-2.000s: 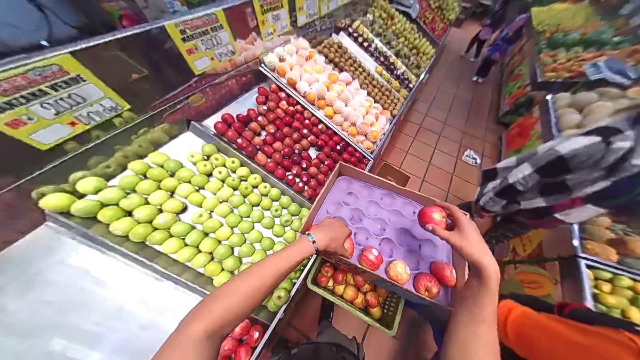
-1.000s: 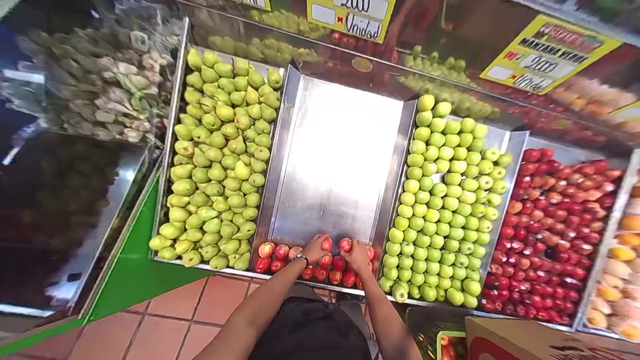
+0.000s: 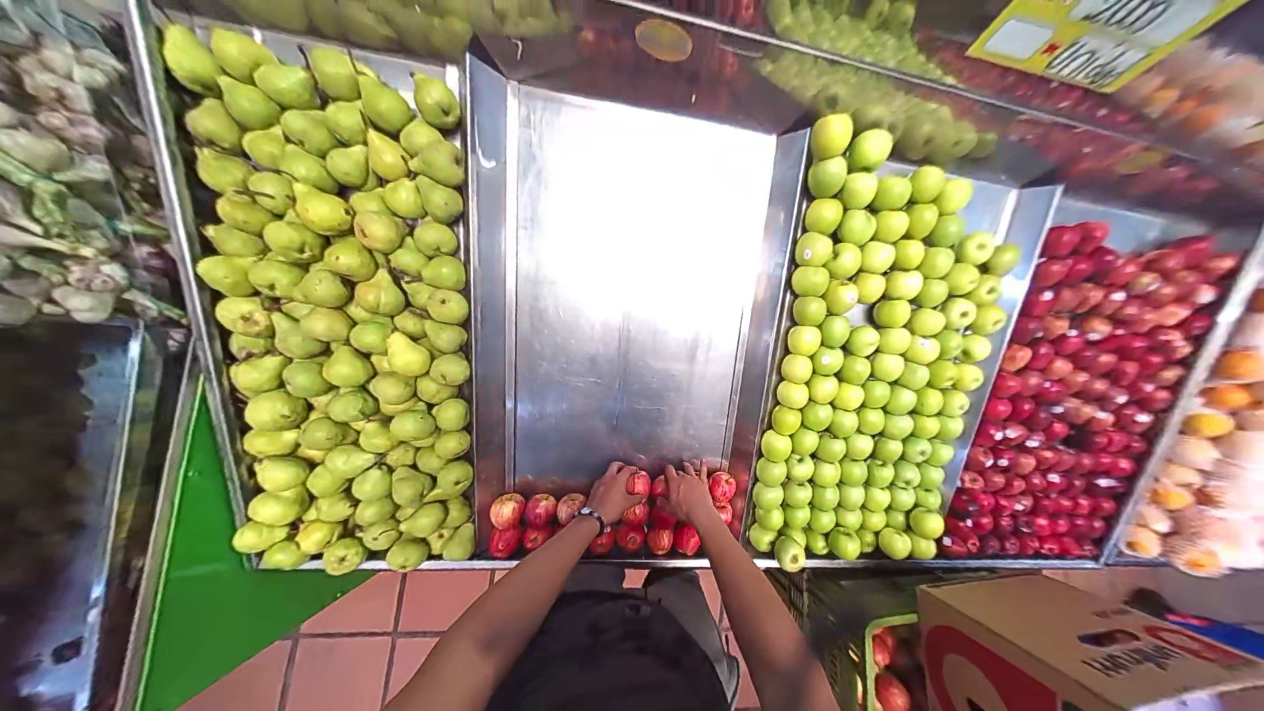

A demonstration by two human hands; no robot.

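Red apples (image 3: 540,510) stand in rows along the front edge of a stainless steel display bin (image 3: 622,375). My left hand (image 3: 614,492), with a band on its wrist, has its fingers around a red apple (image 3: 639,483) at the back of these rows. Just to its right, my right hand (image 3: 685,492) reaches over the same rows, its fingers spread on the apples; the hand partly hides the fruit under it. Another red apple (image 3: 722,486) lies against the right side of my right hand.
Green pears (image 3: 346,365) fill the bin on the left. Green apples (image 3: 869,395) and dark red apples (image 3: 1076,395) fill bins on the right. A cardboard box (image 3: 1047,632) and a green crate (image 3: 874,632) holding red apples stand at the lower right. Metal dividers (image 3: 785,296) separate the bins.
Two seconds ago my hands were at apples in a purple-lined box; now they are at the bin's front rows. The view has turned left, and my hands have stayed at these rows since one second ago.
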